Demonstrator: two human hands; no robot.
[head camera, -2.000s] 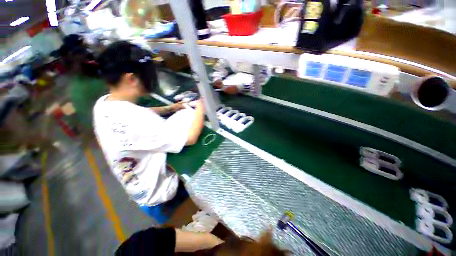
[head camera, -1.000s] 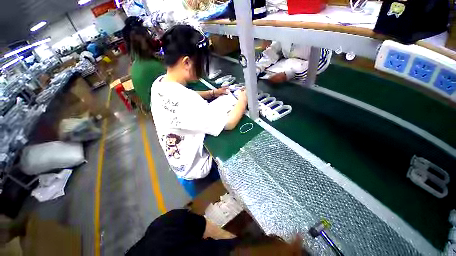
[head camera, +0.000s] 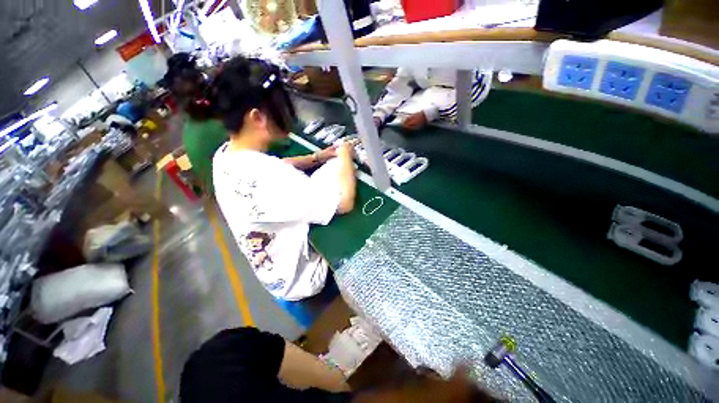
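Loop-shaped white housings (head camera: 646, 234) lie on the dark green conveyor belt at the right, and more (head camera: 707, 319) are cut off by the right edge. A small hammer or mallet (head camera: 520, 371) with a dark handle and yellow-green on its head lies on the silvery bubble wrap mat (head camera: 441, 291). My left arm in a black sleeve (head camera: 232, 366) enters at the bottom. A brown blur beyond the forearm may be my left hand (head camera: 434, 387); its fingers and any hold cannot be made out. My right hand is out of view.
A person in a white shirt (head camera: 268, 212) works at the left by a row of housings (head camera: 404, 164). A pale ring (head camera: 373, 206) lies on green table. A metal post (head camera: 355, 94), a rail (head camera: 504, 256) and a socket strip (head camera: 623, 79) stand beyond. An open box (head camera: 347, 342) is below.
Over the last second the view has shifted right, so the neighbour, post and housings appear further left. The hammer stays on the mat. The brown blur remains at the bottom edge.
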